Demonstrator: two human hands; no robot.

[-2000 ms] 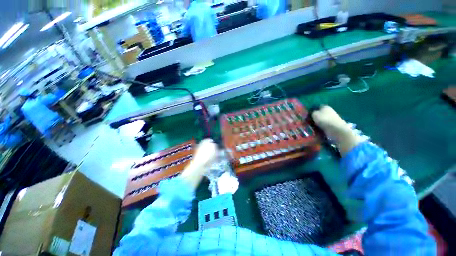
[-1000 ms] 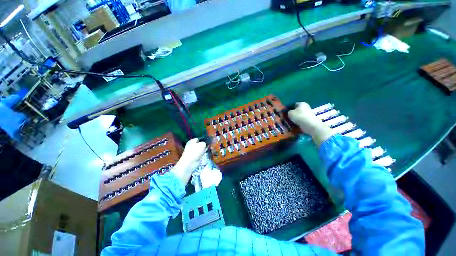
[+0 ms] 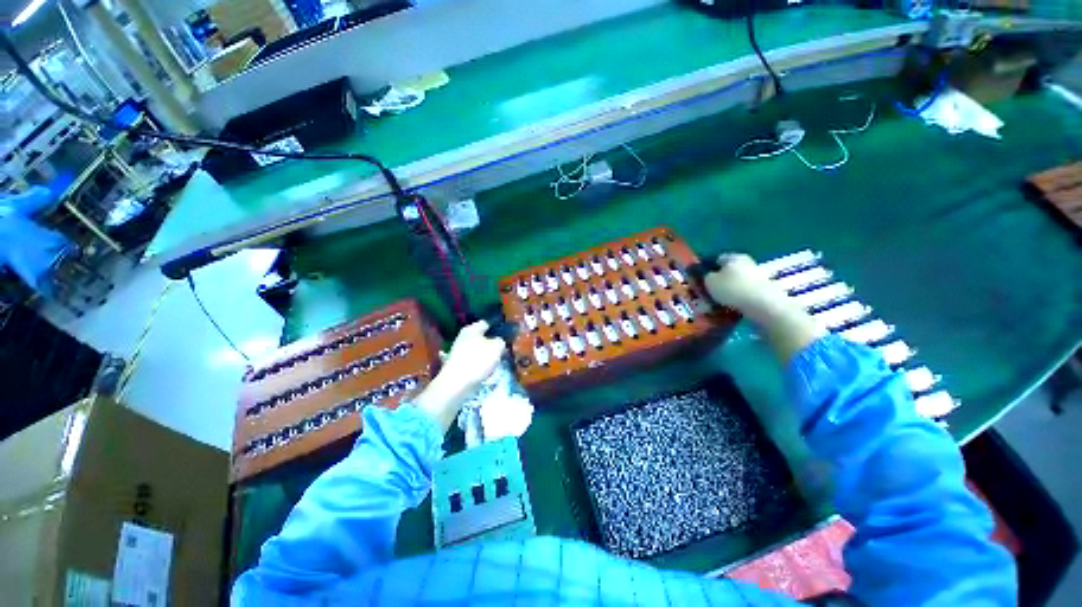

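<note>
A red-brown tray (image 3: pixel 611 370) lies before me with three rows of small white pieces with black parts. My left hand (image 3: pixel 475 353), with black-covered fingertips, grips its left end. My right hand (image 3: pixel 738 285) grips its right end, black fingertips against the edge. A second red-brown tray (image 3: pixel 326 370) with three rows of black parts lies at the left. A pale teal fixture (image 3: pixel 481 522) with several dark slots lies nearest me. A black bin (image 3: pixel 777 480) heaped with tiny silver-grey screws (image 3: pixel 670 474) lies in front of the held tray.
A dark screwdriver (image 3: pixel 439 249) hangs on its cable just behind my left hand. A white crumpled wipe (image 3: pixel 504 409) lies beside that hand. Silver-white strips (image 3: pixel 866 332) lie right of my right hand. A carton (image 3: pixel 95 498) stands left. Thin white cables (image 3: pixel 599 173) lie behind.
The tray between my hands was blurred and its rows uneven; now its white pieces show in even rows. Both hands stay at its ends. The view has turned and tilted down.
</note>
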